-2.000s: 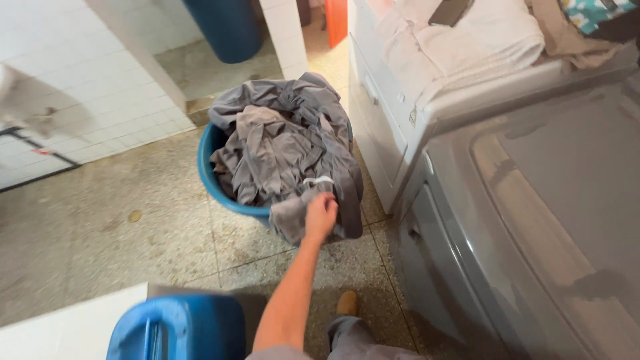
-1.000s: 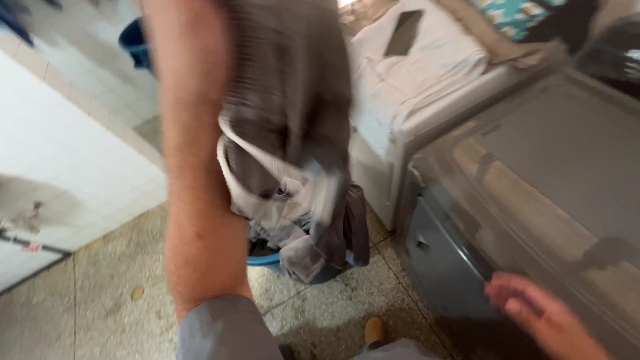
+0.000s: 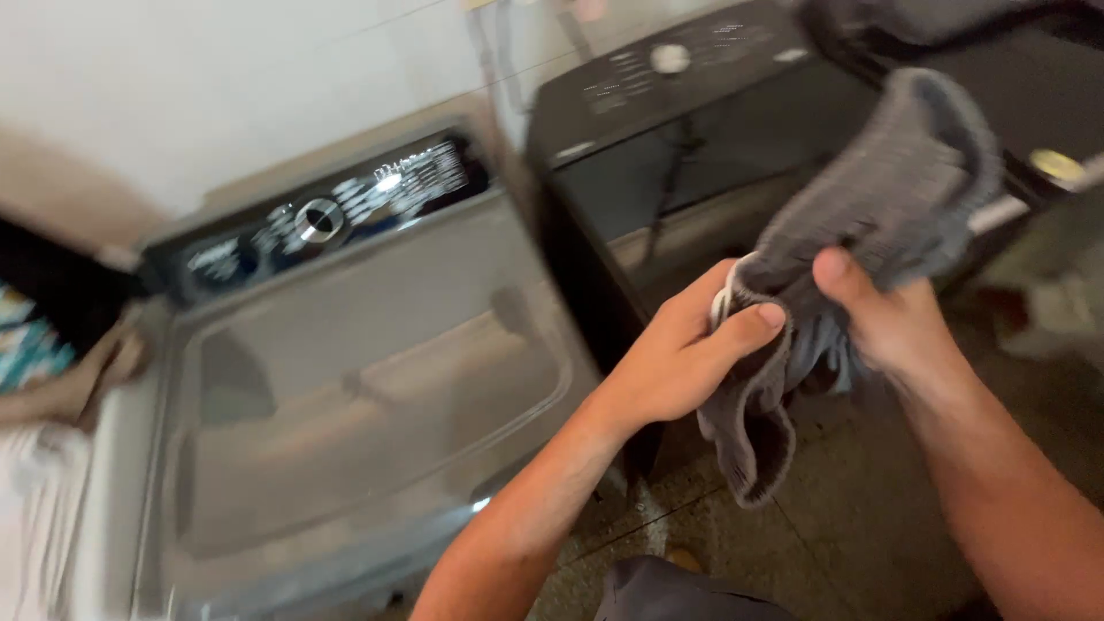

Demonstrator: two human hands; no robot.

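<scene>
A dark grey cloth garment [image 3: 871,190] with a ribbed or elastic-looking edge and a white drawstring or band hangs between my two hands at the right of the head view. My left hand [image 3: 686,349] grips its edge near the white cord, thumb on top. My right hand [image 3: 884,315] holds the garment a little farther right, its thumb pressed on the fabric. The lower part of the cloth dangles below my left hand. The far end is blurred, so the kind of garment is unclear.
A grey top-loading washing machine [image 3: 362,379] with a closed lid and a control panel [image 3: 323,220] stands at left. Beside it is a dark appliance [image 3: 699,147] with a knob. Folded light cloth [image 3: 39,509] lies at far left. Dark fabric [image 3: 914,26] rests at upper right.
The view has swung right, away from the blue tub of clothes. Two seconds ago one hand was at the clothes in that tub; now both hands hold a grey garment beside the machines.
</scene>
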